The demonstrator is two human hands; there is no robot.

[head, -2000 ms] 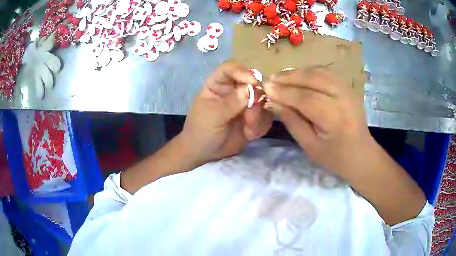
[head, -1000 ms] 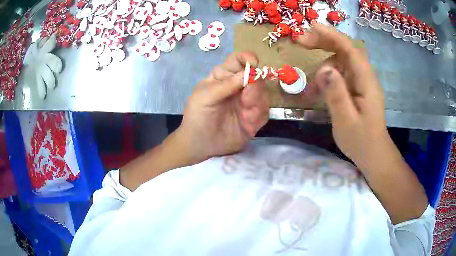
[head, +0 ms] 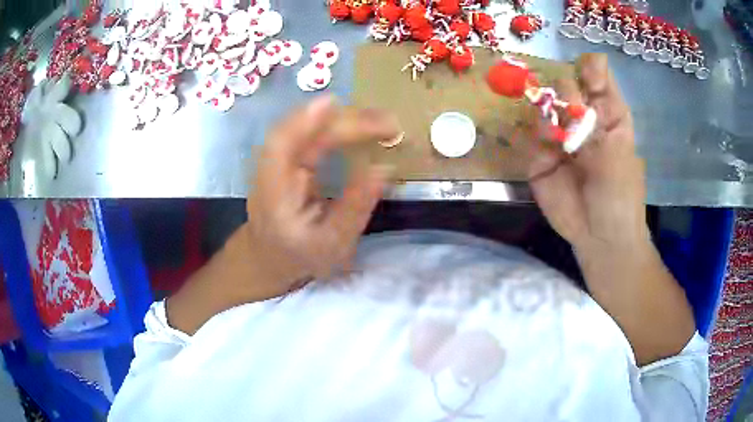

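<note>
My right hand (head: 590,152) holds an assembled figurine (head: 545,103) above the right part of the cardboard mat (head: 396,91). Its red head points up and left, and its white disc is by my fingers. My left hand (head: 310,177) is blurred over the mat's left edge, thumb and fingers apart, holding nothing. A white shallow round lid (head: 452,134) lies on the mat between my hands. A small pale curved edge (head: 391,140) shows beside my left fingertips; I cannot tell what it is.
Round bases (head: 206,58) lie in a loose pile at left. Figurine bodies (head: 438,29) are heaped beyond the mat. Assembled figurines (head: 632,33) stand in rows at far right. A white glove (head: 54,124) lies at left. Blue crates (head: 128,272) are below the table.
The figurine has passed from my left hand to my right and moved right. My left hand has let go and moved left. The lid is now fully uncovered. The view has shifted slightly.
</note>
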